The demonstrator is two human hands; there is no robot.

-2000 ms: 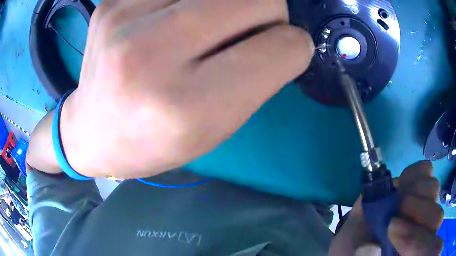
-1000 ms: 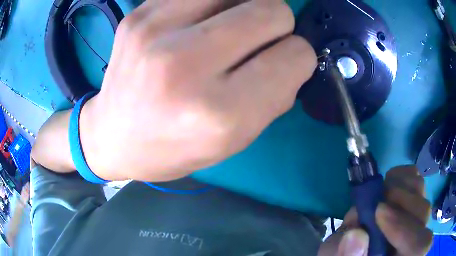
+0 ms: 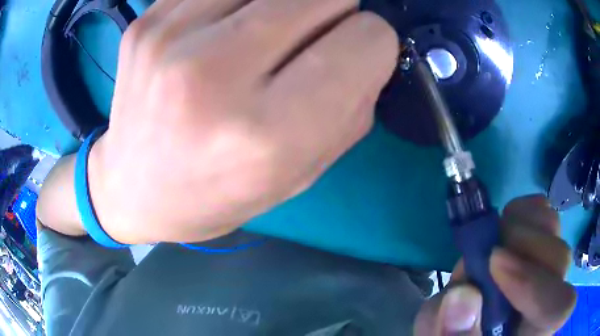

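A round black disc (image 3: 483, 98) with a silvery round centre lies on the teal mat. Small shiny terminals (image 3: 406, 56) sit left of its centre. My left hand (image 3: 250, 125), with a blue wrist band, covers the disc's left side. Its fingers are pinched at the terminals on a thin wire, mostly hidden by the hand. My right hand (image 3: 506, 275) holds the soldering iron (image 3: 477, 243) by its dark blue grip. The iron's silver barrel points up and left, with its tip at the terminals; exact contact is too small to tell.
A black headband (image 3: 62, 79) with a thin wire lies on the mat (image 3: 342, 197) at the upper left. More dark discs (image 3: 575, 174) are at the right edge, partly cut off. The wearer's grey-green shirt (image 3: 217, 289) fills the bottom. A blue cord runs from the wrist band.
Since two seconds ago, the iron's tip has moved from beside the disc's centre left to the terminals. Over the last second the whole scene has shifted slightly up and left. Both hands keep their holds.
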